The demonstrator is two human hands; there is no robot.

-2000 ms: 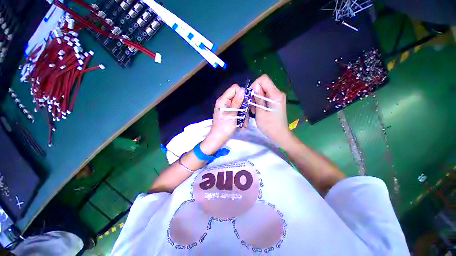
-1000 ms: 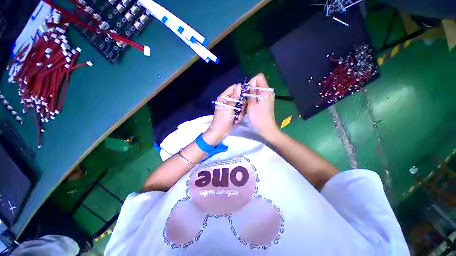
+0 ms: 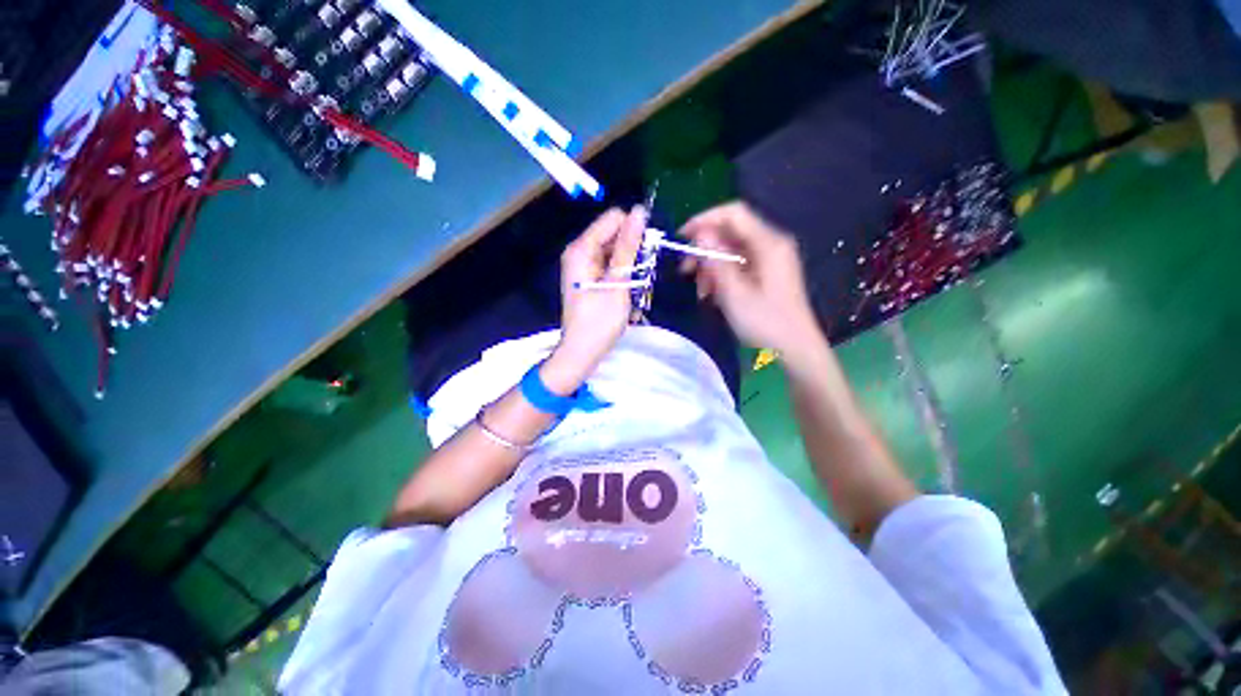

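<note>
A narrow dark board strip point(image 3: 642, 279) with silver parts stands nearly upright over the lap. Thin white flat cables stick out from it to both sides. My left hand point(image 3: 599, 279), with a blue band at the wrist, grips the strip from its left side. My right hand point(image 3: 749, 272) is just right of the strip, slightly blurred, with fingers apart and off the board. One white cable point(image 3: 701, 250) reaches from the board across in front of the right fingers.
The bench at left holds a pile of red wire leads point(image 3: 123, 204), a dark PCB panel point(image 3: 334, 82) and long white flat cables with blue ends point(image 3: 497, 102). At right, a low black tray point(image 3: 803, 177) holds a red-and-silver pile point(image 3: 939, 238) and loose white strips point(image 3: 932, 55).
My right hand has come off the board strip and moved a little right, its fingers spreading. My left hand still holds the strip, slightly further left.
</note>
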